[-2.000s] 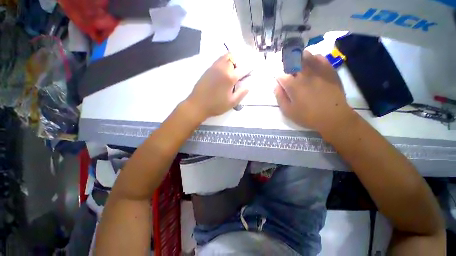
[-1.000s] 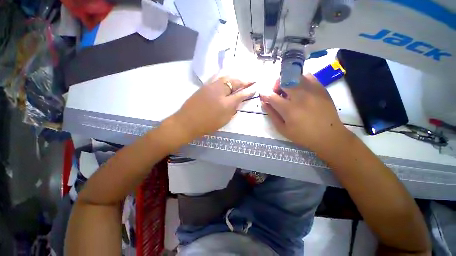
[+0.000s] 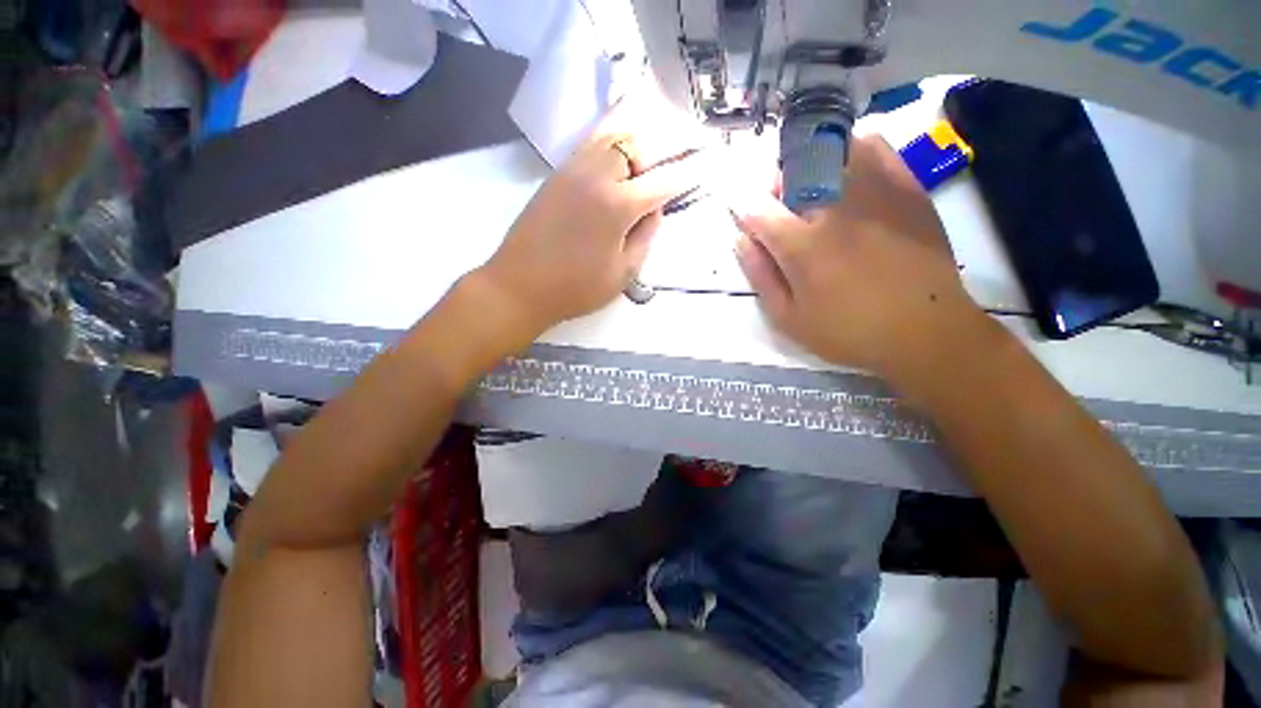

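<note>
The white sewing machine head (image 3: pixel 968 56) with its needle and presser foot area (image 3: pixel 722 111) stands at the top centre under a bright glare. My left hand (image 3: pixel 592 228) lies just left of the needle, fingertips on a pale piece (image 3: pixel 560 97) that extends up and left. My right hand (image 3: pixel 844 256) is just right of the needle, its fingertips near the glare, partly behind the round machine part. What the right fingertips touch is washed out. A charcoal shaped panel (image 3: pixel 360 145) lies at the left on the tabletop, with a small pale piece (image 3: pixel 398 49) over its upper edge.
A black smartphone (image 3: pixel 1062 208) and a blue-yellow item (image 3: pixel 938 152) lie right of my right hand, with thin metal tools (image 3: pixel 1196 329) farther right. A ruler strip (image 3: pixel 692 392) runs along the front edge. A red crate (image 3: pixel 437 581) and pale pieces on the lap (image 3: pixel 567 481) are below.
Both hands have shifted slightly, and the fingertips are farther apart than a second ago. The pale piece at the left appeared after the earliest frame. The camera view has shifted too.
</note>
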